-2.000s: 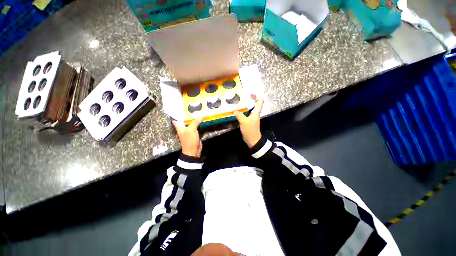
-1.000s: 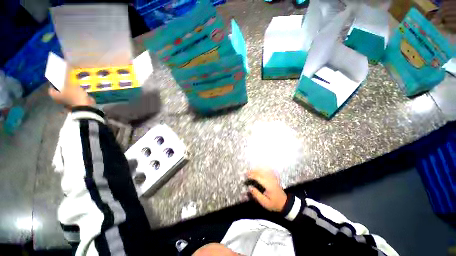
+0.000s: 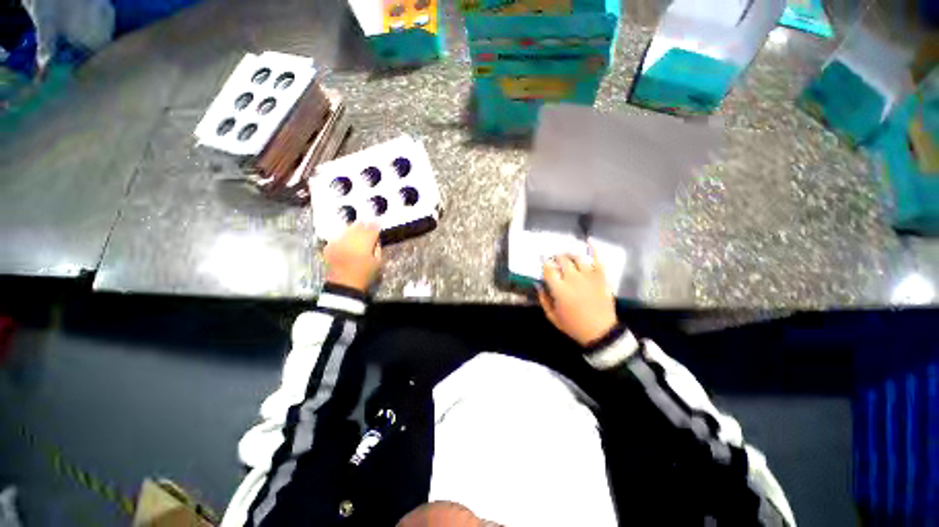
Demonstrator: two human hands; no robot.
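My left hand [image 3: 353, 257] is at the front edge of the near insert stack [image 3: 360, 181], whose white top has six dark holes; its fingertips touch the stack, and whether they grip an insert is unclear. My right hand [image 3: 580, 293] is on the front of an open carton [image 3: 523, 247] near the bench edge. The carton has a white inside with a dark gap, and its blurred greyish lid [image 3: 587, 163] stands up behind the opening. No orange insert shows in it.
A taller, leaning far insert stack [image 3: 252, 106] stands to the left. A carton with an orange insert [image 3: 408, 45] is at the rear. Teal cartons [image 3: 535, 98] are piled behind the work spot. Open cartons [image 3: 680, 74] stand rear right. A blue crate [image 3: 898, 443] is at lower right.
The carton with the orange insert is now away from my left hand, at the rear. My left hand has moved to the near insert stack. An open carton is now in front of me, under my right hand.
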